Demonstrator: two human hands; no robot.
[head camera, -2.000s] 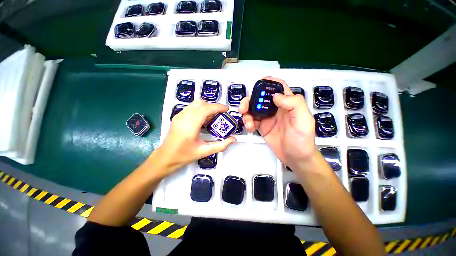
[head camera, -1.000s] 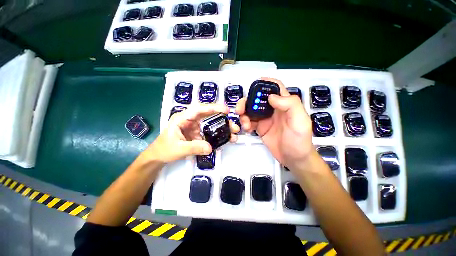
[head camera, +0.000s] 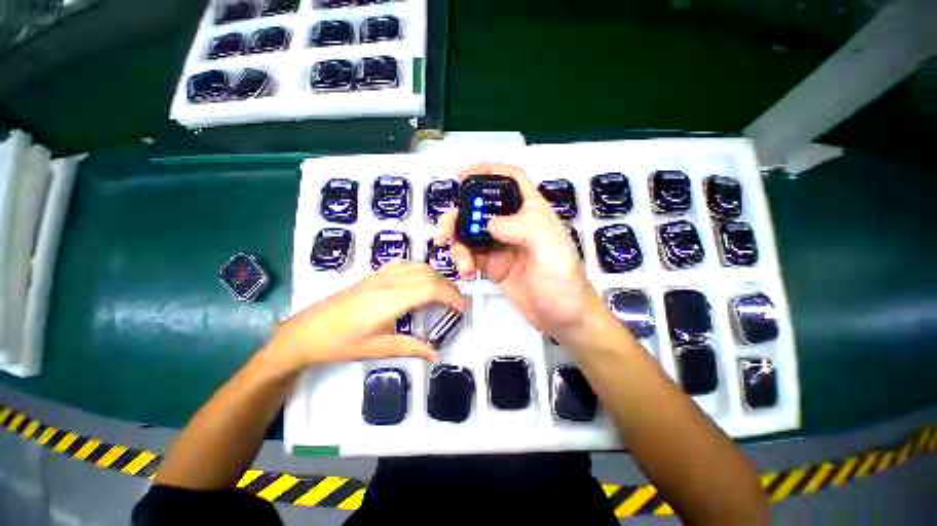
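Note:
My right hand (head camera: 539, 252) holds a smartwatch (head camera: 487, 212) above the foam tray's back rows; its lit screen shows a menu list with blue dots, and my thumb is at its lower right. My left hand (head camera: 360, 316) is low over the tray's middle and grips a second smartwatch (head camera: 444, 327) by its edges, tilted on its side, at a pocket of the tray. Its screen is not visible. The white foam tray (head camera: 776, 308) holds rows of dark watches, some partly hidden by my hands.
A single watch (head camera: 245, 276) lies on the green surface (head camera: 164, 236) left of the tray. A second loaded tray (head camera: 298, 106) lies beyond at the upper left. White slabs (head camera: 26, 247) stand at far left. A pale post (head camera: 822, 103) is at right.
My left hand has lowered its watch from beside the other one to the tray's middle and tipped it; its earlier QR code is out of sight. The whole view has shifted. My right hand keeps its watch.

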